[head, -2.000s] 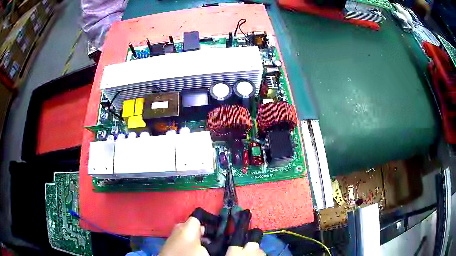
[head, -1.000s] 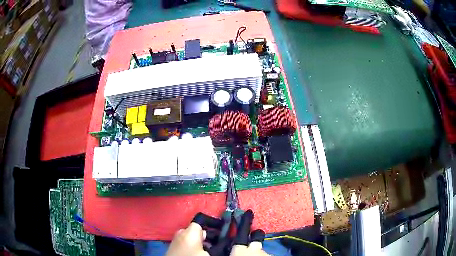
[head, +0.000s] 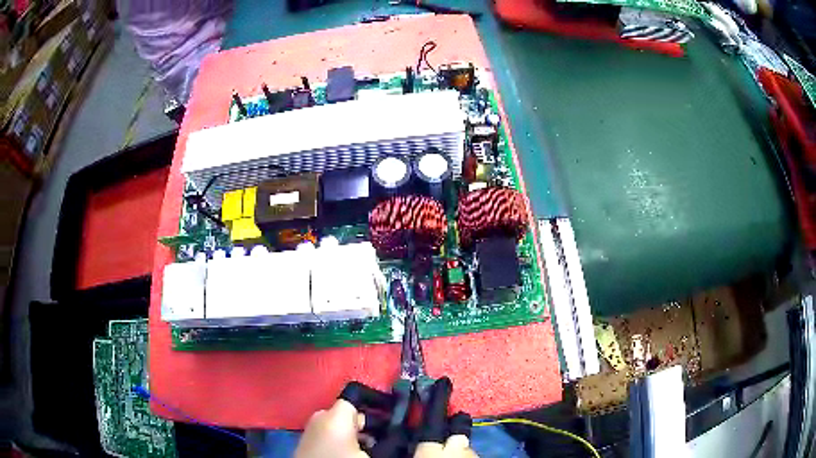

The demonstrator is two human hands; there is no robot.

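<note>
A circuit board (head: 465, 322) lies component side up on a red foam pad (head: 268, 385). Dark long-nose pliers (head: 412, 353) point forward, their tips at the board's front edge among small parts, right of the front heat sink (head: 259, 291). Whether the jaws grip a part cannot be told. My left hand (head: 335, 429) and my right hand (head: 438, 425), with black finger cots, close around the handles at the bottom edge, both partly cut off. Two copper-wound chokes (head: 407, 225) and two round capacitors (head: 391, 172) stand behind the tips.
A black tote with red lining (head: 125, 228) stands at left, with another green board (head: 130, 385) below it. A green mat (head: 662, 188) and a white rail (head: 570, 304) lie at right. A yellow wire (head: 537, 425) runs at the front. A person's pink sleeve (head: 174, 40) shows at back left.
The board and pad sit slightly lower than two seconds ago. The pliers remain at the same part of the board's front edge. The pink sleeve has shifted a little.
</note>
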